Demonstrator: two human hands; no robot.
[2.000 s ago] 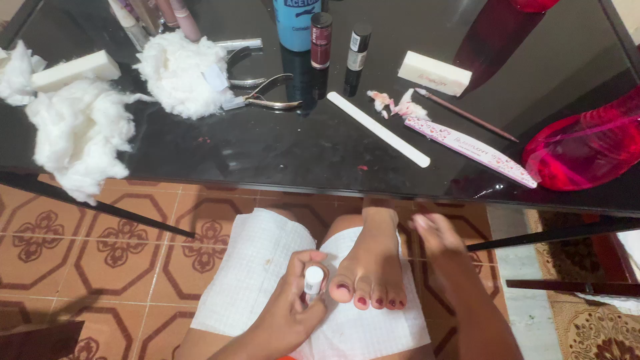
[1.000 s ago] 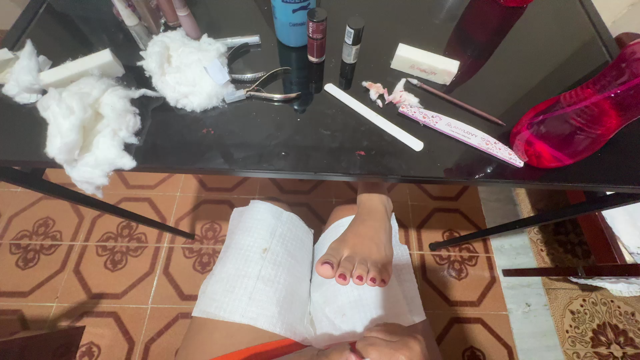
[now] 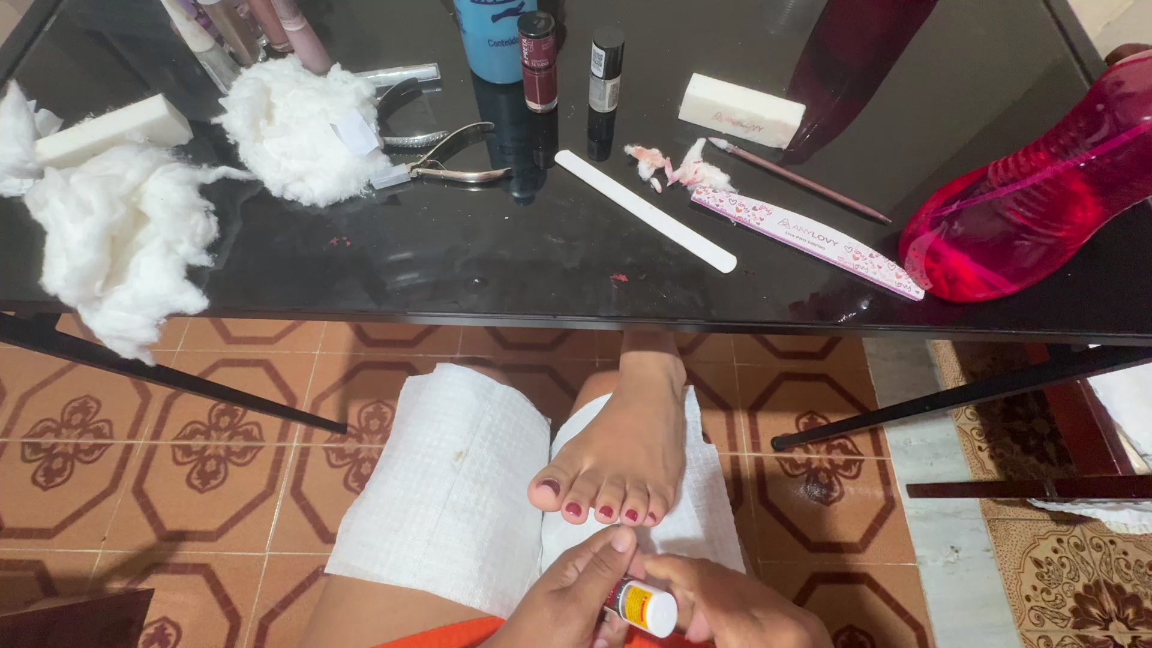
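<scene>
My left hand (image 3: 576, 585) holds a small bottle with a white end and a yellow and red label (image 3: 643, 607), tilted, just below the toes. Touching the bottle from the other side is my right hand (image 3: 729, 598), its fingers curled by it; whether it grips the cap is hidden. Another person's bare foot (image 3: 625, 441), toenails painted dark red, rests on a white paper towel (image 3: 711, 486) over my thigh. A second white towel (image 3: 450, 468) covers my other thigh.
Above the foot runs the black glass table's edge (image 3: 432, 319). On it lie cotton (image 3: 297, 130), cuticle nippers (image 3: 459, 171), nail files (image 3: 643, 211), a white buffer block (image 3: 742, 110), a wooden stick (image 3: 810, 184), dark red polish (image 3: 538, 63) and a pink bottle (image 3: 999, 198).
Both hands have come together around the small bottle below the toes. Two seconds ago my left hand held it beside the foot and my right hand was at the foot's other side.
</scene>
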